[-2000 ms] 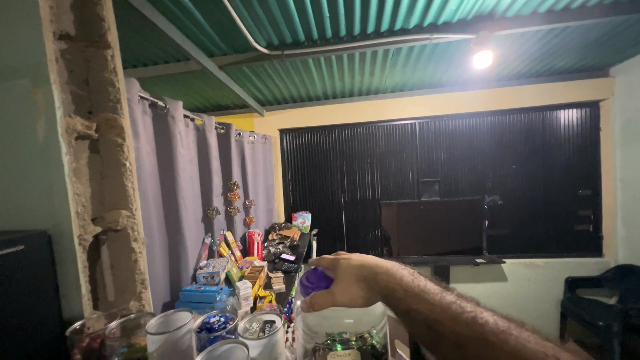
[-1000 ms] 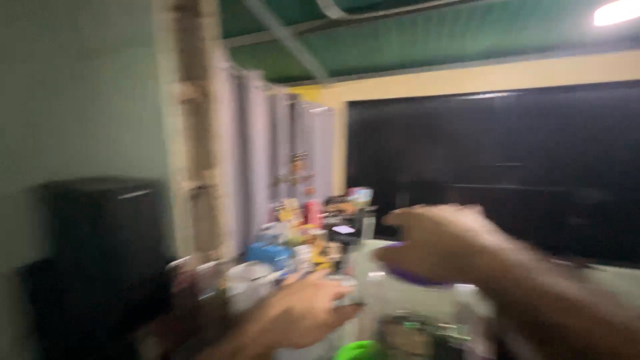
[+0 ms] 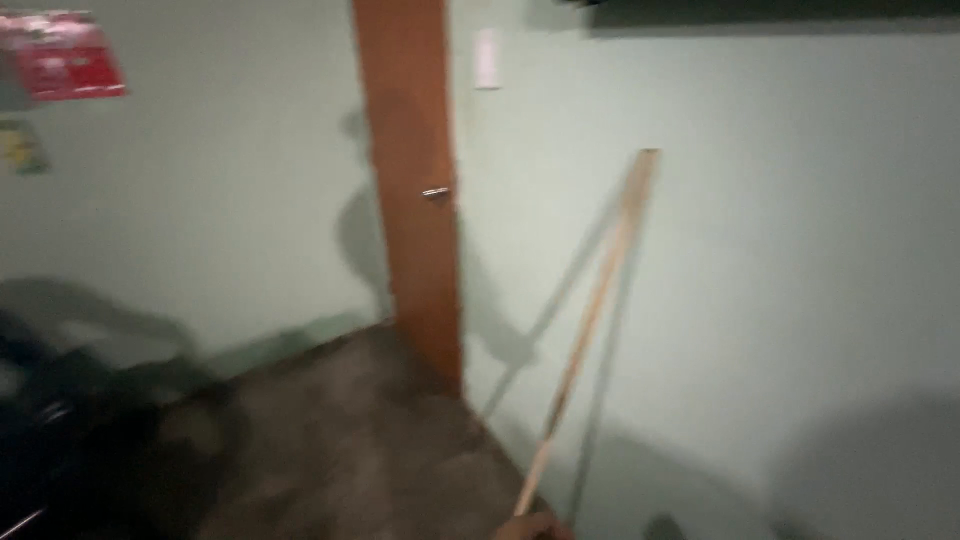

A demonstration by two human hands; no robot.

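Observation:
A long, thin wooden stick (image 3: 592, 319) slants from the bottom centre up to the right, in front of the pale wall. At its lower end, at the bottom edge, my right hand (image 3: 534, 527) is closed around it. Only a small part of this hand shows, and it is blurred; from its place in the view it looks like the right one. The stick throws shadows on the wall. My left hand is out of view.
A brown door (image 3: 416, 187) with a metal handle (image 3: 436, 193) stands behind, by the corner. Dark floor (image 3: 330, 442) runs up to the walls. Dark, unclear objects (image 3: 45, 397) lie at the lower left. Red packaging (image 3: 71, 64) hangs at the upper left.
The view has swung from the crowded counter to a door and wall. The purple lid that the right hand was at is out of view; a wooden stick is now in hand.

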